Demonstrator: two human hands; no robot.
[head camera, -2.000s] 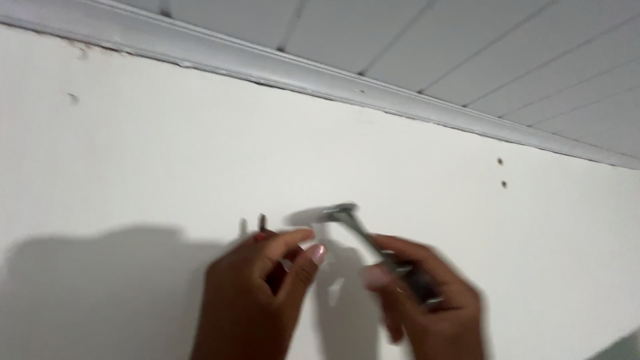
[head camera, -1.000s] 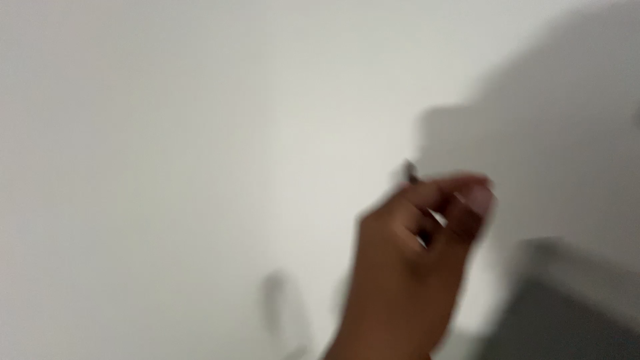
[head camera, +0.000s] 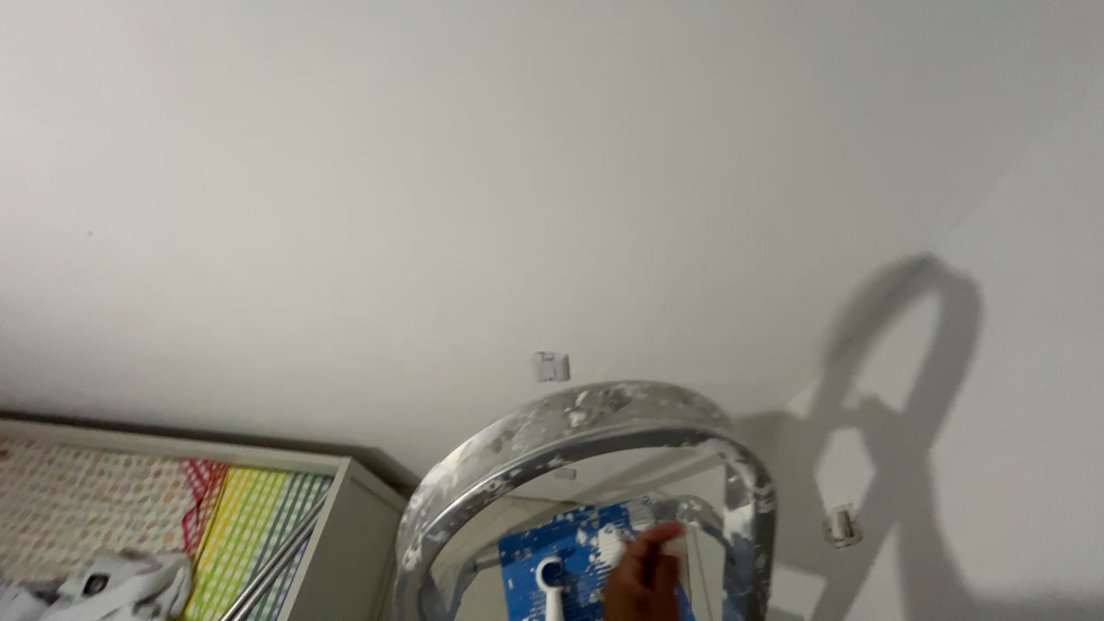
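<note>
One of my hands (head camera: 645, 573) is low in the frame, over the blue ladder platform (head camera: 539, 552), its fingers bent and blurred; which hand it is, and whether it holds anything, I cannot tell. Around it curves the paint-spattered metal rail (head camera: 595, 410) of a stepladder. Just left of the hand, a white item with a ring-shaped end (head camera: 552, 582) shows against the blue platform. My other hand is out of the frame, and no hammer shows.
A white wall (head camera: 517, 190) rises behind the ladder, with a white wall fitting (head camera: 551, 366) above the rail and an outlet (head camera: 843, 525) at the right. At lower left, a white-framed unit (head camera: 349, 470) bears checked cloth (head camera: 246, 517), metal rods (head camera: 280, 561) and grey fabric (head camera: 129, 582).
The view has swung from the upper wall down to the stepladder. Two seconds ago my right hand held a hammer beside my left; now only one hand shows, low over the platform.
</note>
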